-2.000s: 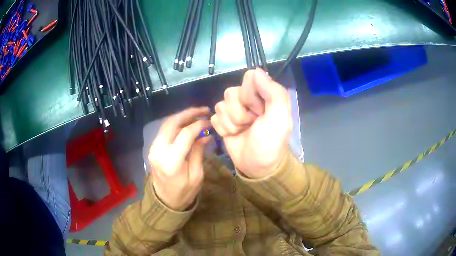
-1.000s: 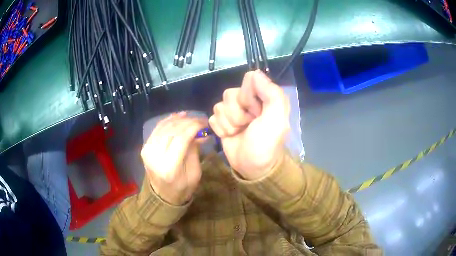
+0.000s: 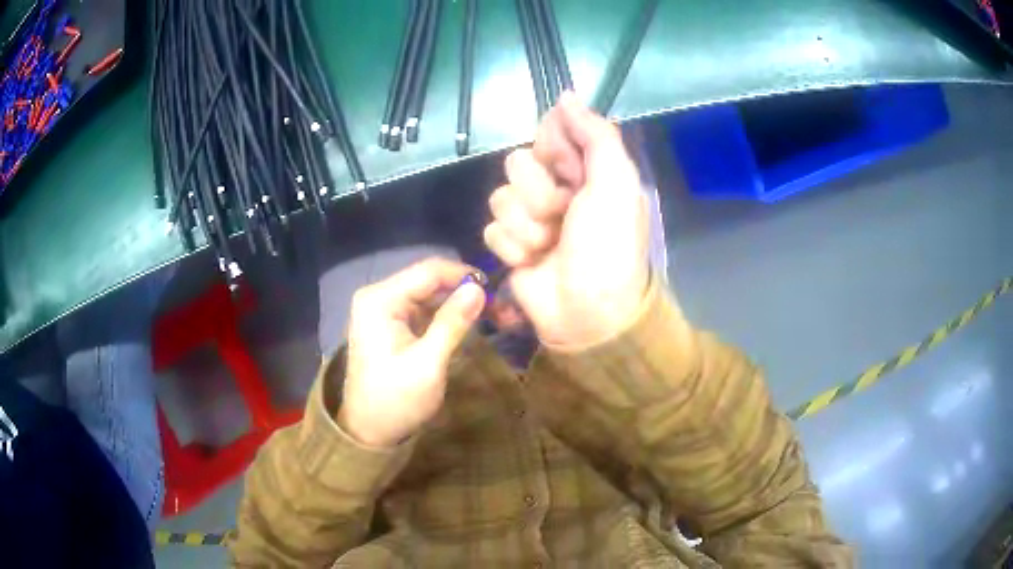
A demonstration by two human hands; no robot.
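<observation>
My right hand is closed around a black cable that comes down from the bench. A short dark end of it shows between the hands. My left hand pinches a small blue end piece between thumb and forefinger at that end, over my lap. A small gold spot shows at the blue piece. The fingers hide how far the piece sits on the cable.
A large bundle of black cables and several separate cables lie on the green bench. A tray of blue and red pieces is top left. Below are a red stool, a blue bin and a person's dark sleeve.
My right hand has moved up slightly, and the cable above it has shifted left. My left hand has moved a little right, with its thumb now over the blue piece.
</observation>
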